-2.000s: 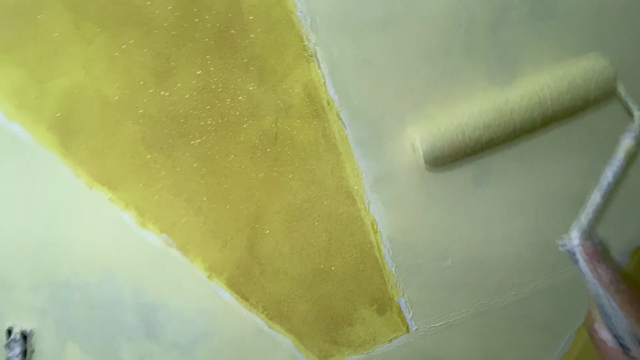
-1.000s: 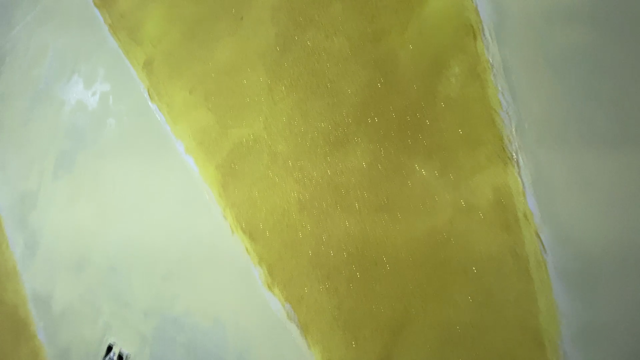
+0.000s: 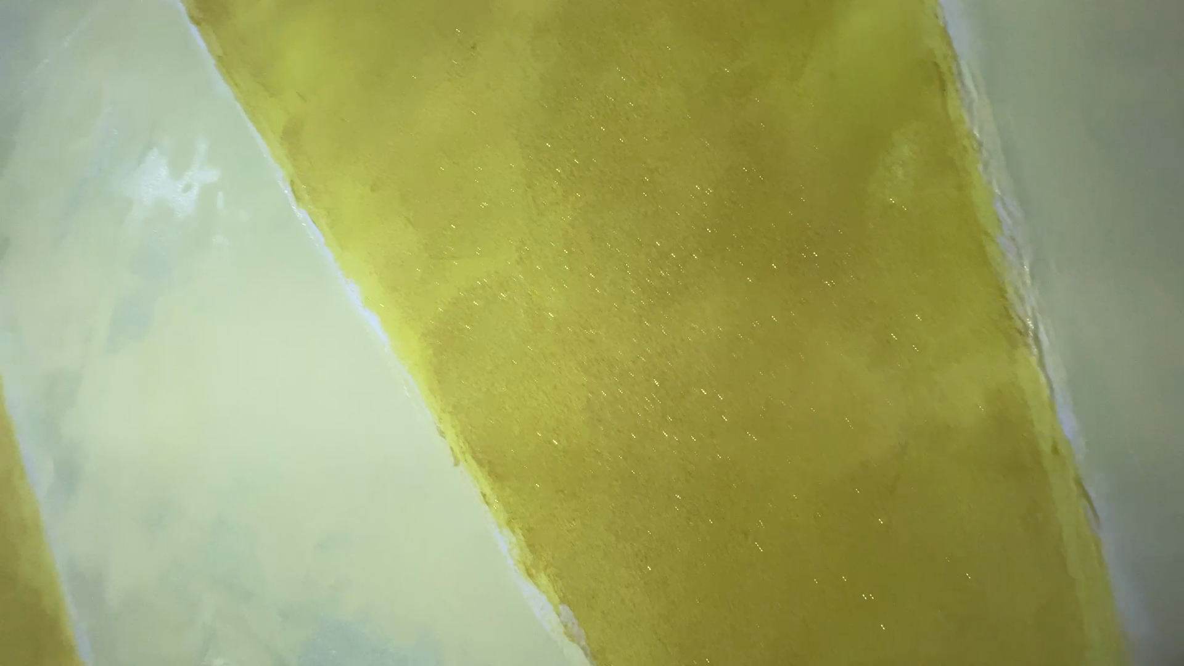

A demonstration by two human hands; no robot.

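A painted surface fills the head view. A broad mustard-yellow band (image 3: 666, 333) runs down its middle, dotted with small shiny specks. To its left lies a pale green painted area (image 3: 277, 398) with a whiter patch (image 3: 171, 180) near the top. Another pale grey-green area (image 3: 1101, 231) borders the band on the right. Thin, uneven whitish lines run along both edges of the band. Neither my left hand nor my right hand is in view, and no paint roller shows.
Part of another yellow band (image 3: 23, 555) shows at the lower left edge, with a whitish line along its right side.
The paint roller and the hand on its handle, at the right two seconds ago, have left the view. The dark object at the lower left is gone too. The view has shifted.
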